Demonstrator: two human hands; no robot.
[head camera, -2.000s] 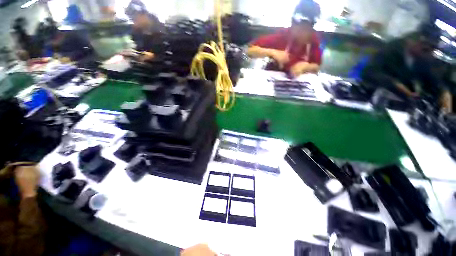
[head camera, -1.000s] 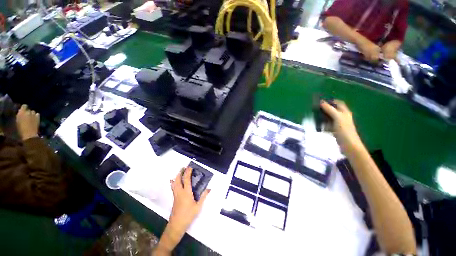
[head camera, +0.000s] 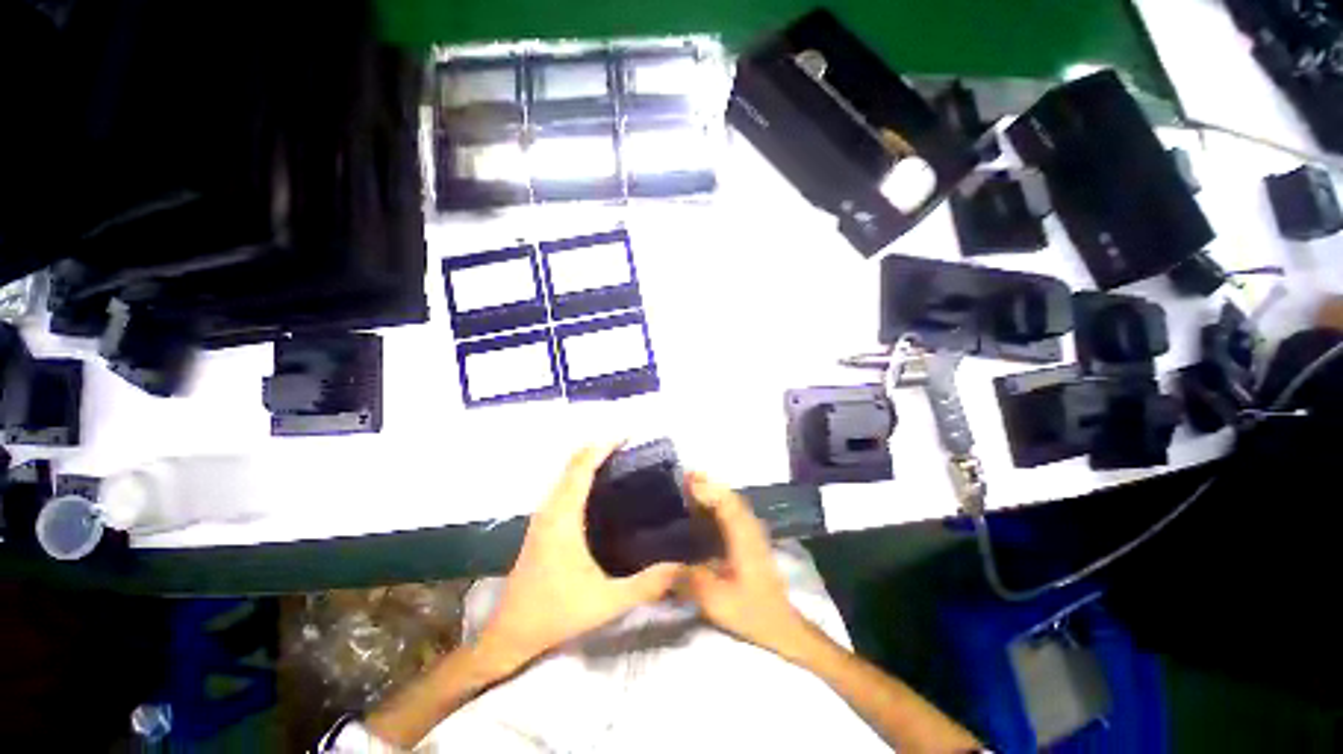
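A palm-sized black display unit (head camera: 636, 513) is held between both hands above the bench's front edge. My left hand (head camera: 552, 575) wraps its left side and lower edge. My right hand (head camera: 737, 572) holds its right side, with fingertips at the lower right. Four front panels (head camera: 597, 276) with clear windows lie in a two-by-two group beyond the hands. A clear panel tray (head camera: 577, 125) with dark-framed panels lies behind them.
Stacked black trays (head camera: 354, 162) stand at the left, with rear housings (head camera: 327, 383) in front. A squeeze bottle (head camera: 192, 494) and round cup (head camera: 69, 526) lie left. Black cases (head camera: 843, 125), more housings (head camera: 840, 433) and an air blow gun (head camera: 950, 413) with hose are right.
My hands have come together at the bench's front edge around the display unit. My right hand has moved back from over the green belt. The view has turned downward and to the right.
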